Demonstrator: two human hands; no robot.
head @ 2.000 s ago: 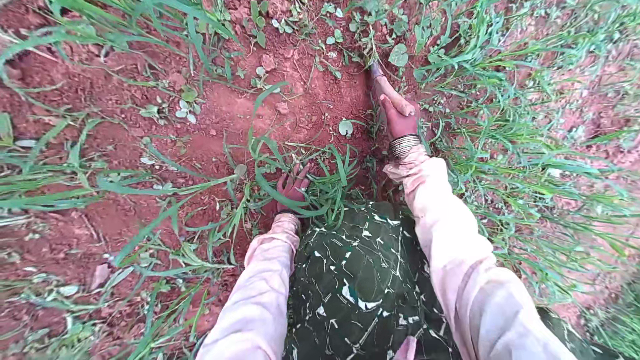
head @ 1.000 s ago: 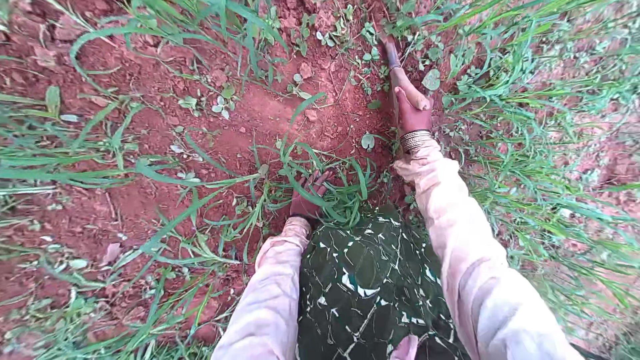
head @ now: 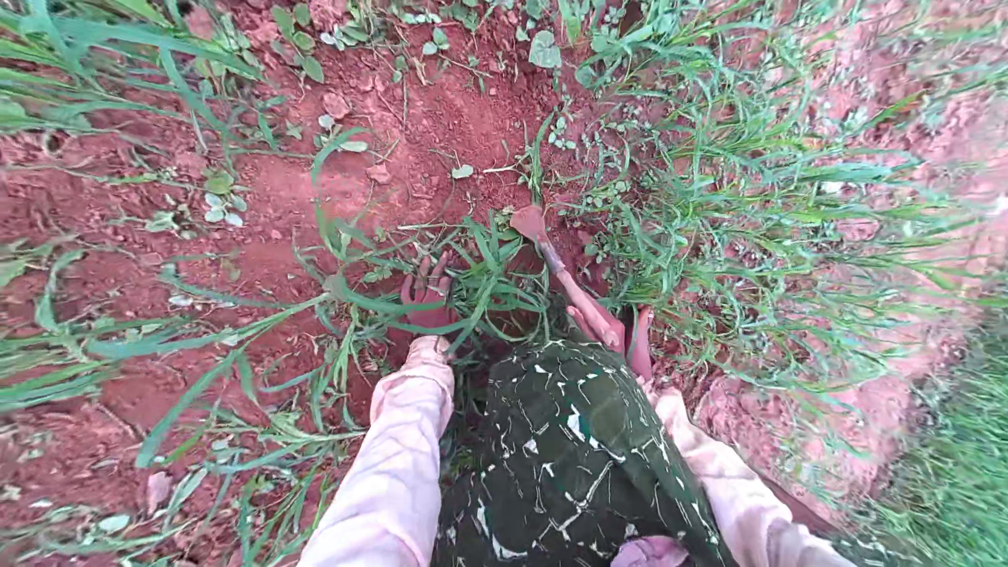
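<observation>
My right hand (head: 618,335) is closed around the wooden handle of a small hand hoe (head: 528,223). The tool's flat, soil-coloured blade rests at the red soil beside a clump of long-leaved grass (head: 496,276). My left hand (head: 429,295) lies low among the grass blades left of that clump, its fingers spread toward the leaves. Whether it grips any stems cannot be told, since leaves cross over it. Patterned dark green cloth (head: 567,441) covers my knees between the two pale sleeves.
Dense grass (head: 709,220) grows along the right side. More long blades (head: 197,339) spread over the red soil (head: 425,134) on the left. Small broad-leaved plants (head: 224,201) and clods dot the ground ahead.
My right hand has drawn the tool back toward my knees, from farther ahead on the right; its blade is now in plain view. My left hand stays by the grass clump.
</observation>
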